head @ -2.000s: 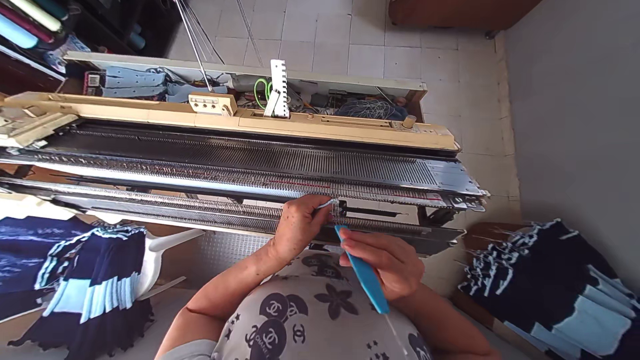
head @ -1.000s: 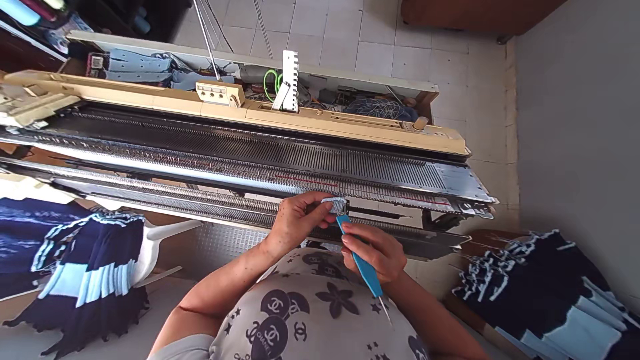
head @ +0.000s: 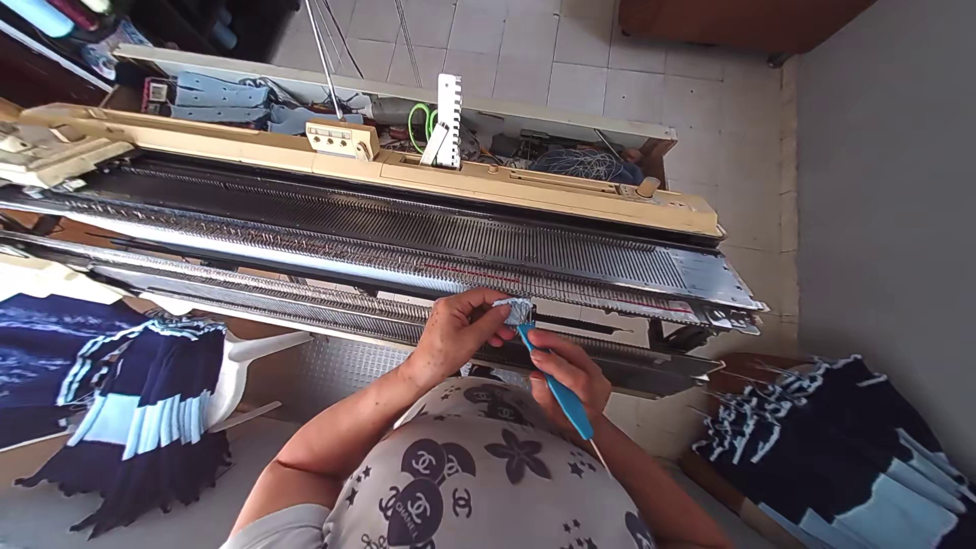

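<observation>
Between thumb and fingers, my left hand (head: 457, 332) pinches a small light-blue knitted piece (head: 515, 309) just in front of the needle bed. My right hand (head: 568, 374) grips a blue-handled tool (head: 564, 404), whose upper end meets the right side of the knit; a thin pale shaft or strand runs from its lower end. The tip at the knit is too small to make out. Beyond both hands lies a long knitting machine (head: 427, 179) with a beige rear rail and rows of metal needles.
Dark-blue and light-blue knitted pieces hang at the left (head: 152, 396) and lie in a stack at the right (head: 846, 450). Behind the machine, a tray (head: 534, 103) holds green-handled scissors (head: 422, 126), fabric and tangled yarn. A white punched strip (head: 450, 114) stands on the rail. A grey wall rises at right.
My right hand and the blue-handled tool have shifted slightly against the knit, the handle's angle changing a little. My left hand keeps its pinch on the piece.
</observation>
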